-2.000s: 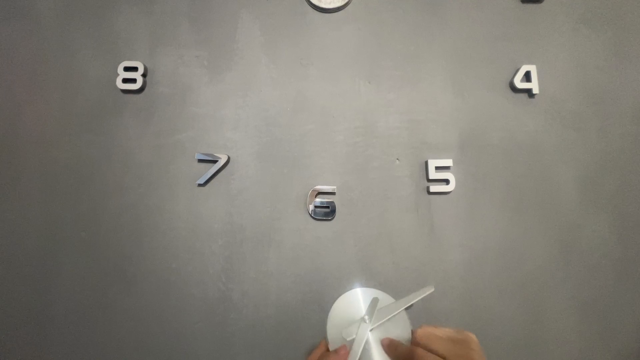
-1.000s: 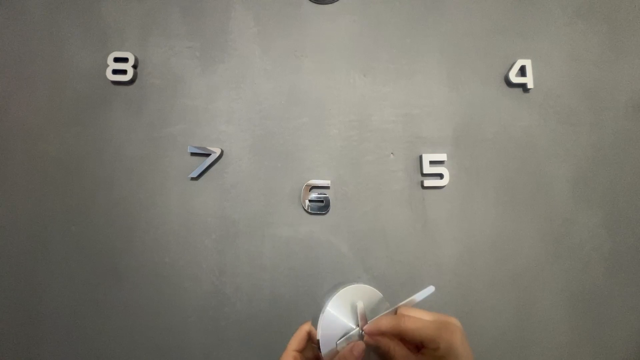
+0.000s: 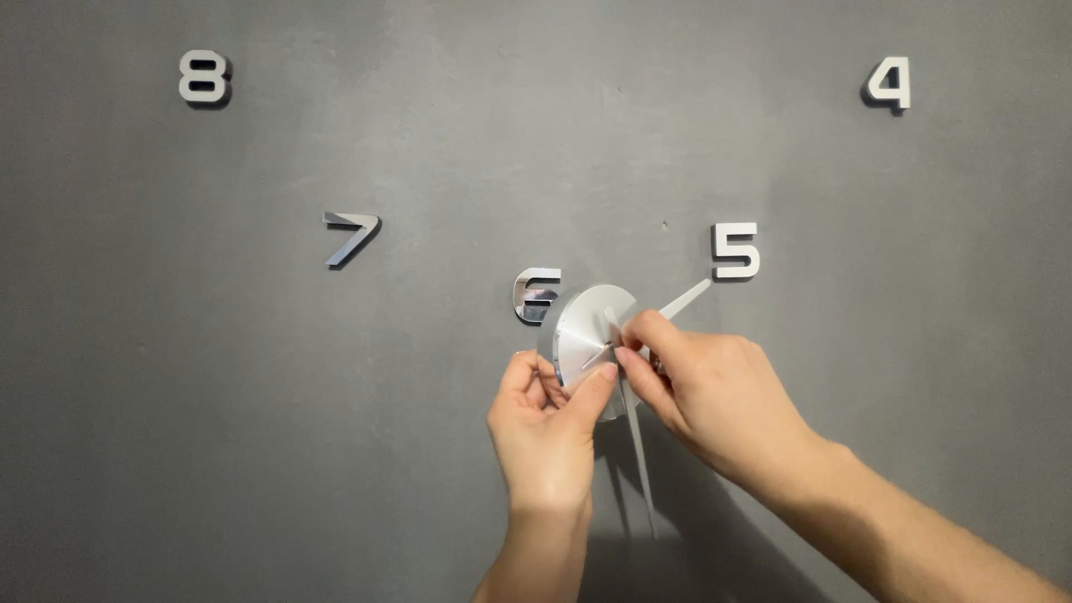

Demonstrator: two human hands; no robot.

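Note:
A round silver clock centre disc (image 3: 582,327) is held up in front of the wall, its face turned a little to the side. My left hand (image 3: 548,435) grips its lower left edge, thumb on the face and fingers behind. The fingertips of my right hand (image 3: 712,385) pinch at the middle of the disc, where the clock hands meet; what exactly they pinch is hidden. One long clock hand (image 3: 687,299) points up and right towards the numeral 5. Another thin clock hand (image 3: 641,461) points down.
On the grey wall (image 3: 251,402) are a mirrored numeral 6 (image 3: 529,295), partly behind the disc, a numeral 7 (image 3: 356,239), a numeral 5 (image 3: 737,251), a numeral 8 (image 3: 203,77) and a numeral 4 (image 3: 892,84). Shadows of the hands fall on the wall below.
Both hands and the disc have moved up, from below the numeral 6 to beside it, partly covering it. My right fingers have come to the disc's centre since the earliest frame.

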